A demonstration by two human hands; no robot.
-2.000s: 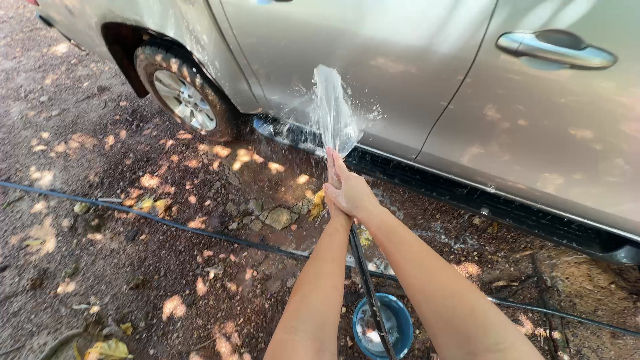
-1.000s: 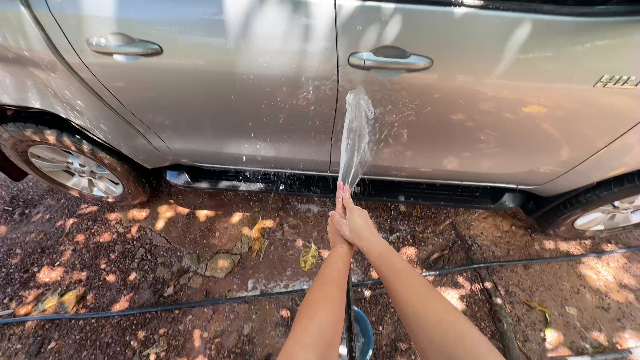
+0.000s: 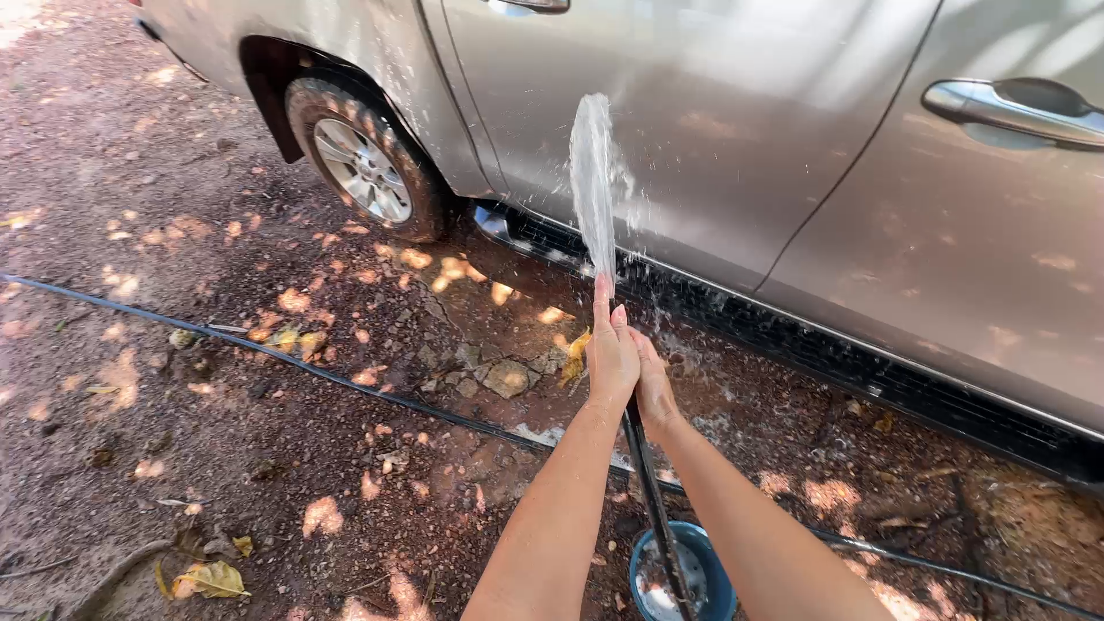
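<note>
My left hand and my right hand are together around the end of a black hose, in the middle of the head view. A finger reaches up at the hose's mouth, where a fan of water sprays out against the lower side of a silver-beige vehicle's rear door. Drops splash off the door and the black side step below it. The hose's mouth itself is hidden by my fingers. The hose runs down between my forearms, over a blue bucket with suds and liquid in it.
A rear wheel with a muddy tire stands at the upper left. Another stretch of dark hose crosses the reddish gravel ground from left to right. Stones and yellow leaves lie about, and a door handle juts out at the right.
One second ago the spray hit near the seam between the two doors; now it lands on the rear door, nearer the rear wheel. The view has swung toward the vehicle's rear.
</note>
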